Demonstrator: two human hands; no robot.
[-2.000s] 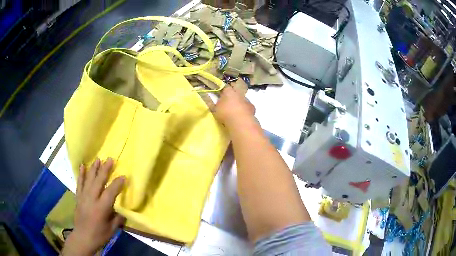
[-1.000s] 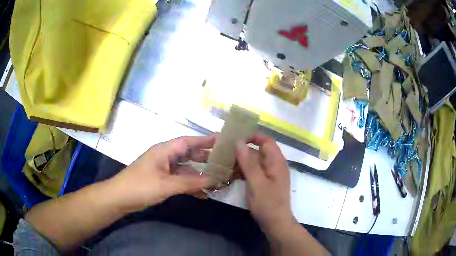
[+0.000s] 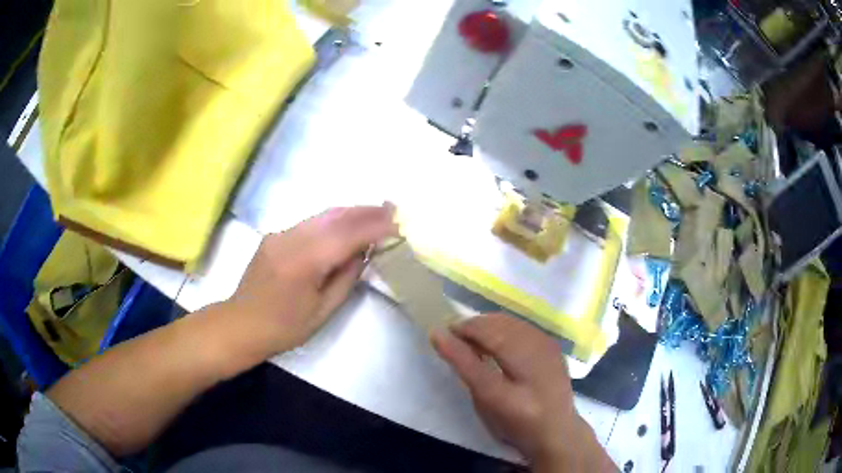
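A flat tan-khaki tab point(image 3: 413, 285) is stretched between my two hands in front of the machine. My left hand point(image 3: 309, 268) holds its upper left end, and a small metallic glint shows at the fingers. My right hand point(image 3: 503, 369) pinches its lower right end. The yellow tote bag point(image 3: 166, 120) lies on the table at the left. The pattern sewing machine head point(image 3: 572, 111) stands above the yellow presser frame point(image 3: 533, 228). The template point(image 3: 489, 297), edged with yellow tape, lies just beyond my right hand.
Tan tabs with blue-wrapped hooks point(image 3: 706, 222) are piled on the right. Thread snips point(image 3: 667, 416) and another small dark tool point(image 3: 712, 405) lie near the right edge. A blue crate point(image 3: 28, 296) holds yellow material at the lower left. Yellow material point(image 3: 794, 369) hangs at the far right.
The bag was released between the first two frames, and both hands took hold of the tab. Since then the tab has tilted the other way, and my hands have moved farther apart along it.
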